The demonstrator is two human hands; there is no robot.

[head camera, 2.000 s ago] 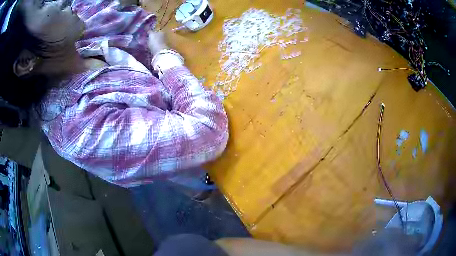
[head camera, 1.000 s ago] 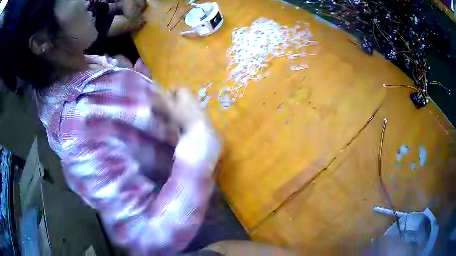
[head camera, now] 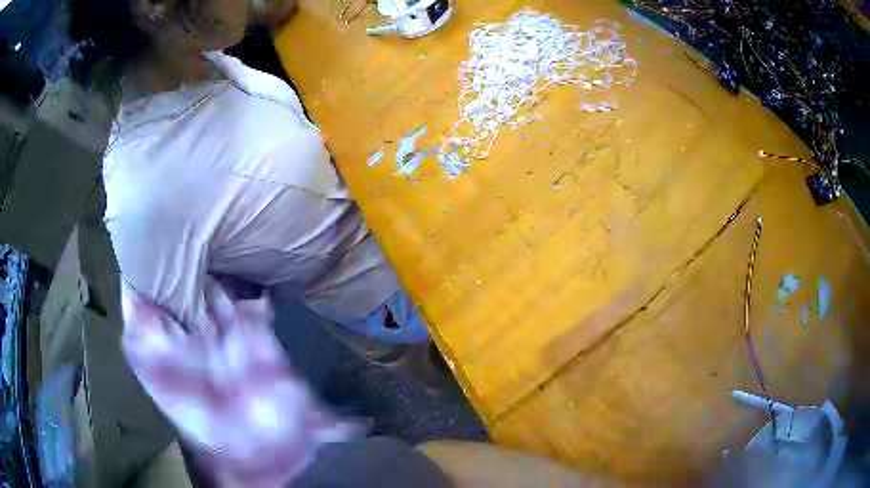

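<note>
A white rounded camera housing [head camera: 809, 431] is at the bottom right, cut off by the picture's edge. A thin reddish-brown lead wire [head camera: 751, 295] runs up from it over the orange top. A bare forearm of mine [head camera: 506, 461], apparently the left, crosses the bottom edge towards the housing. My left hand is too blurred and cut off to make out, so its hold on the housing cannot be told. My right hand is out of the picture.
A person in a light shirt [head camera: 248, 191] is at the left, a pink checked garment [head camera: 229, 381] beside them. The orange table [head camera: 572, 248] bears a white stringy pile [head camera: 525, 71], bluish scraps [head camera: 410, 152], and another housing [head camera: 420, 17]. Dark tangled modules [head camera: 763, 57] lie top right.
The person at the left has taken the pink checked garment off their upper body; a light shirt shows now. The view has shifted a little. The near housing stays at bottom right.
</note>
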